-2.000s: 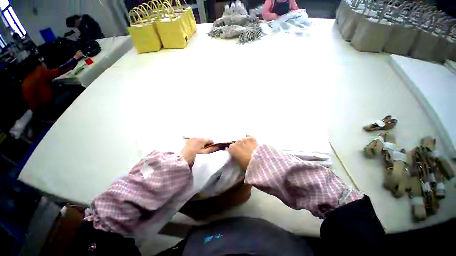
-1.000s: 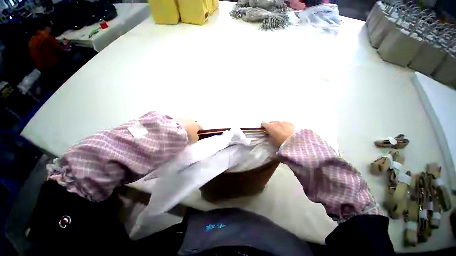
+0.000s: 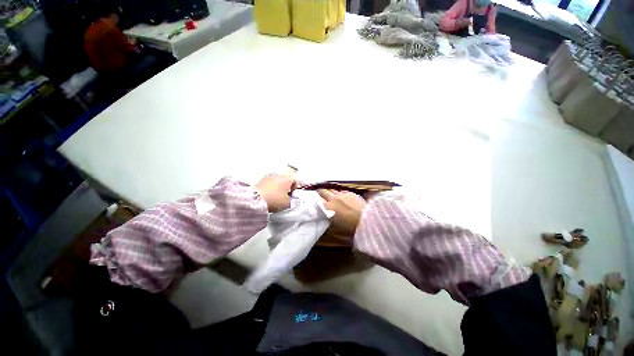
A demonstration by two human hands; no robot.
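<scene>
A brown handbag stands on the pale table close in front of me, its dark top edge with a gold line facing away. White stuffing paper comes out of its mouth and hangs down over the near left side. My left hand grips the bag's left top corner with the paper beside it. My right hand is at the bag's mouth on the paper; its fingertips are partly hidden, so its grip is unclear.
Bundled tan straps lie at the right, one bundle apart. Yellow bags, a grey strap heap and grey-beige bags stand farther off. A person is behind the table. Brown bags are low at left.
My right hand has left the bag's right top corner and moved inward to the paper at its mouth. The hanging paper is now gathered shorter. The camera view has shifted.
</scene>
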